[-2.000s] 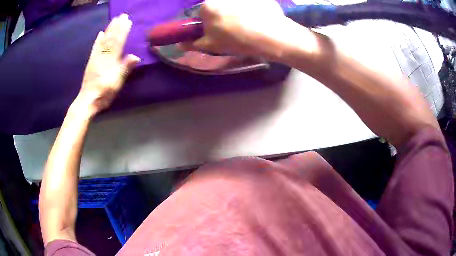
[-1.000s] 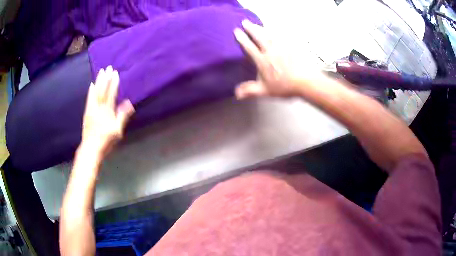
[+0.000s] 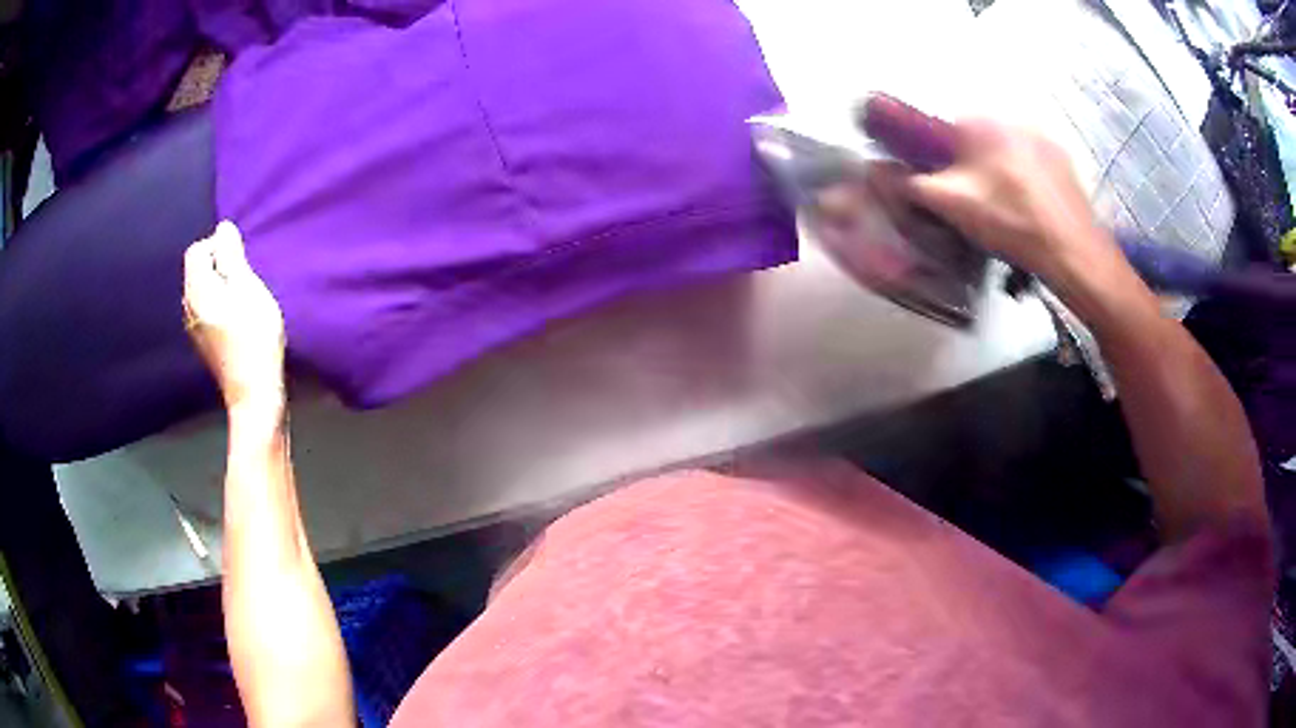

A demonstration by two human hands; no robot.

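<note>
The bright purple garment (image 3: 483, 185) lies over the dark padded board (image 3: 107, 285), its lower edge hanging over the board's front side. A seam line runs down and along the cloth. My left hand (image 3: 228, 306) has its fingers closed on the garment's left edge. My right hand (image 3: 1009, 192) grips the maroon handle of the steam iron (image 3: 895, 235), which is blurred. The iron is tilted, its pointed tip by the garment's right edge. Whether the tip touches the cloth cannot be told.
The white table (image 3: 611, 405) extends below and right of the board. A pale grid-lined pad (image 3: 1137, 128) lies at the right. The dark hose (image 3: 1208, 270) runs off right. Crumpled purple cloth (image 3: 100, 86) is at the upper left. A blue crate (image 3: 384, 640) is under the table.
The garment's front part now hangs over the board's front. My left hand has closed on its left edge. My right hand has left the cloth and taken the iron, lifting it leftward from the pad.
</note>
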